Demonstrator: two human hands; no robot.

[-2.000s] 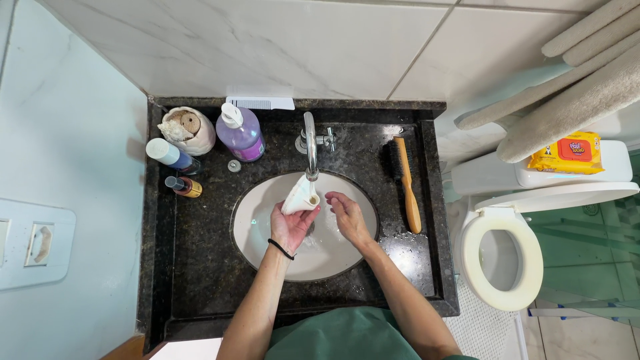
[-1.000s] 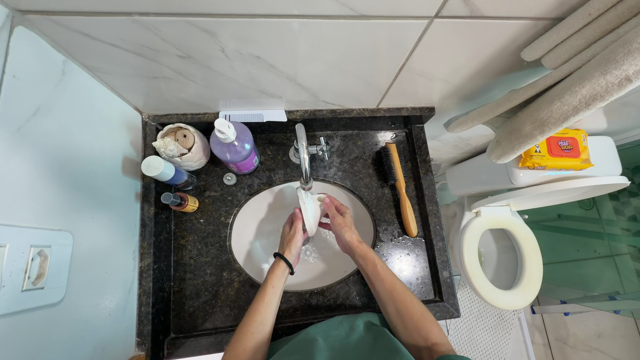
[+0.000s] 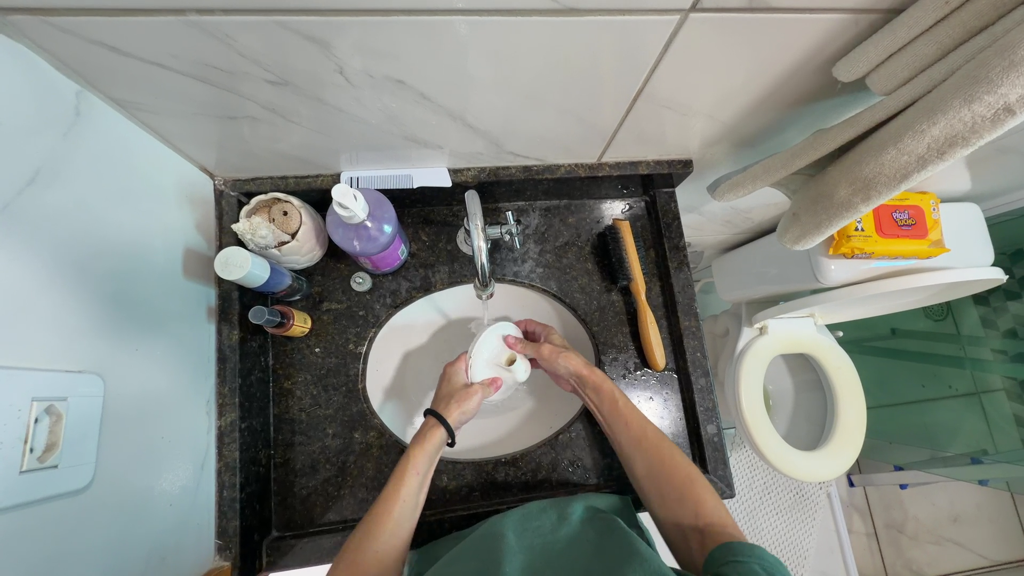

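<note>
Over the oval sink basin (image 3: 408, 384), my left hand (image 3: 464, 390) grips the near left edge of a white round object (image 3: 490, 372) with a small hole; its exact kind is unclear. My right hand (image 3: 548, 352) holds the same object from the right, fingers at its upper side. A thin stream of water runs from the chrome faucet (image 3: 478, 248) just above it, behind the object's far edge. A black band circles my left wrist.
A purple soap bottle (image 3: 368, 228), a pale pot (image 3: 296, 232), a blue bottle (image 3: 260, 272) and a small amber bottle (image 3: 280, 320) stand on the left. A wooden hairbrush (image 3: 640, 296) lies right of the basin; a white comb (image 3: 396, 178) rests behind. The toilet (image 3: 800, 400) is farther right.
The white object has turned in my hands; its round face and hole now show, where a narrower side showed one second ago. Both hands stay on it over the basin.
</note>
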